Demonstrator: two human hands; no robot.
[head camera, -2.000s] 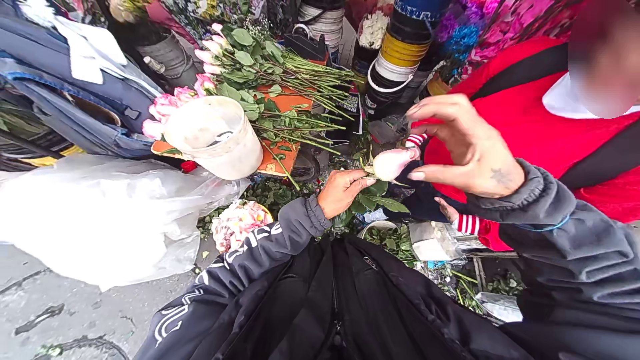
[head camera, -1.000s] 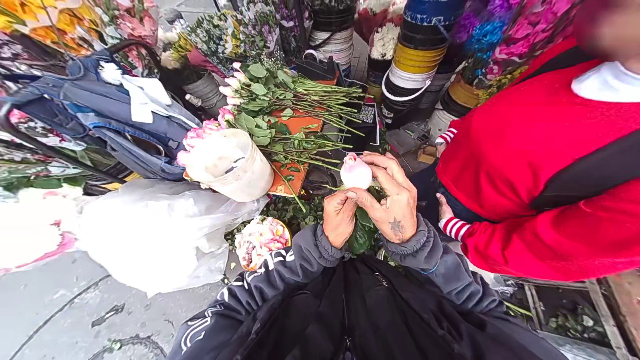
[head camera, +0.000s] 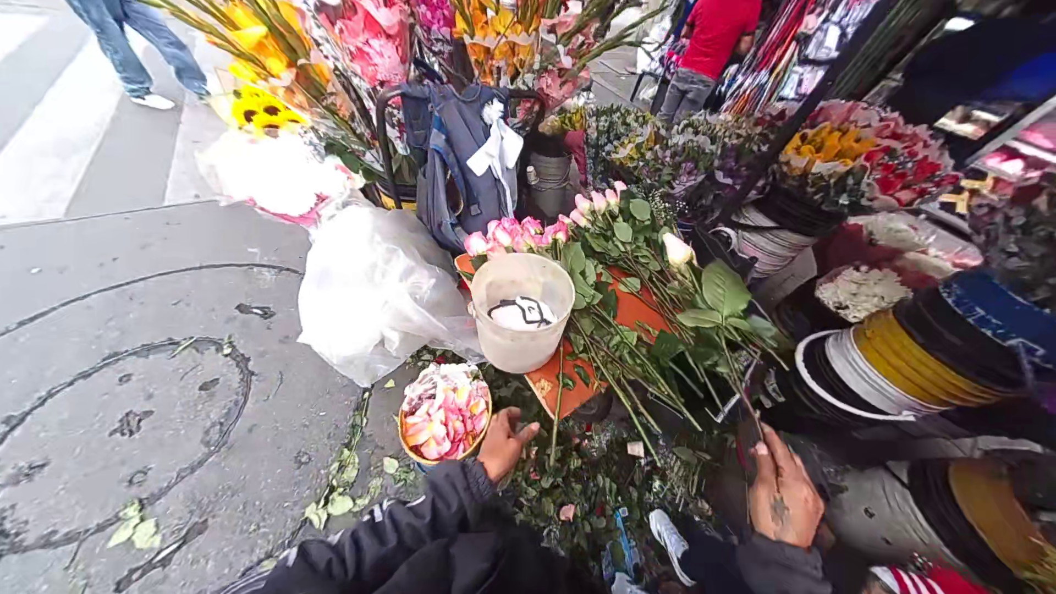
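My right hand (head camera: 784, 487) grips the lower stem of a pale rose (head camera: 678, 249), whose bloom points up and away over the other roses. My left hand (head camera: 505, 445) is beside a round tub of loose pink and white petals (head camera: 445, 412); its fingers are apart and nothing shows in them. Beyond that hand stands a translucent plastic bucket (head camera: 522, 351) with something white and black inside. Pink roses (head camera: 516, 235) lie behind and beside the bucket, their long green stems over an orange board (head camera: 569, 384).
A white plastic bag (head camera: 371, 289) and a blue backpack (head camera: 466, 165) stand beyond the petal tub. Stacked buckets (head camera: 916, 355) are at the right. Leaf litter (head camera: 577, 487) covers the ground below. Other people's legs and a red-and-white sleeve (head camera: 916, 580) show at the edges.
My hands were together at a pale rose; now they are apart, the left by the petal tub and the right holding a rose by its stem. The view has swung left and up.
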